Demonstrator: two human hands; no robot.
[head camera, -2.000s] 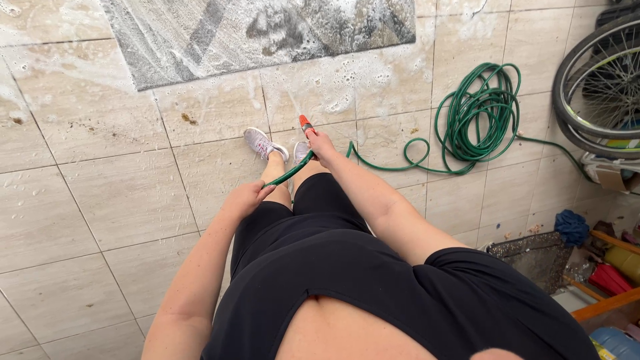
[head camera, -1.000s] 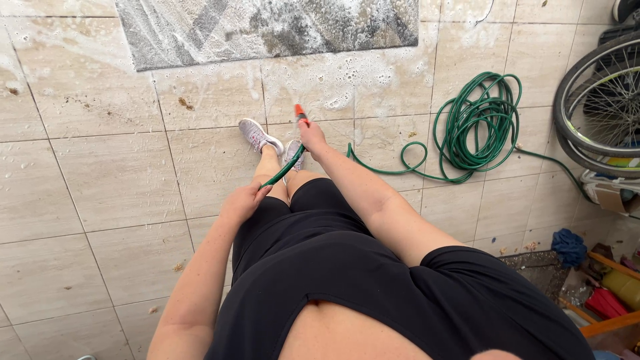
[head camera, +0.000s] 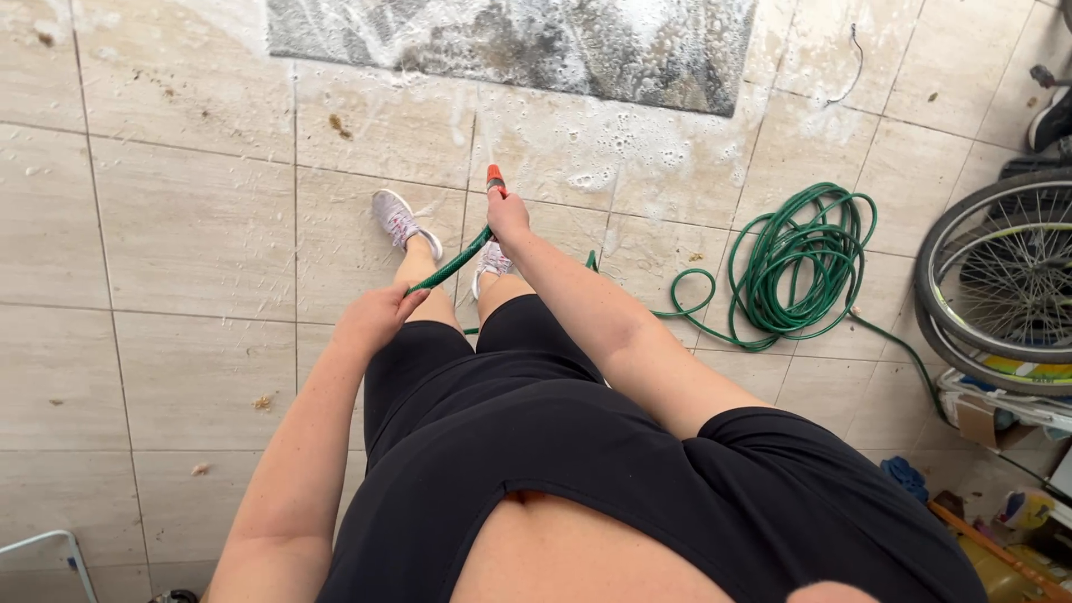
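Note:
My right hand (head camera: 508, 216) is closed around an orange-tipped hose nozzle (head camera: 496, 178), which points away from me at a soapy grey patterned rug (head camera: 586, 50). A thin jet of water leaves the tip towards the rug's near edge. Between my hands runs a short length of green garden hose (head camera: 452, 264). My left hand (head camera: 381, 314) grips that hose lower down, in front of my thigh. The rest of the hose lies in a loose coil (head camera: 796, 268) on the tiles to the right.
Foam and water lie on the beige floor tiles (head camera: 544, 142). Bicycle wheels (head camera: 1005, 276) rest at the right, above a cardboard box (head camera: 980, 423). A blue cloth-like item (head camera: 904, 477) is at the lower right. A white metal frame (head camera: 67, 540) shows at the lower left.
The view has shifted slightly, with the white frame now showing at the lower left. Both hands keep their hold on the hose and nozzle.

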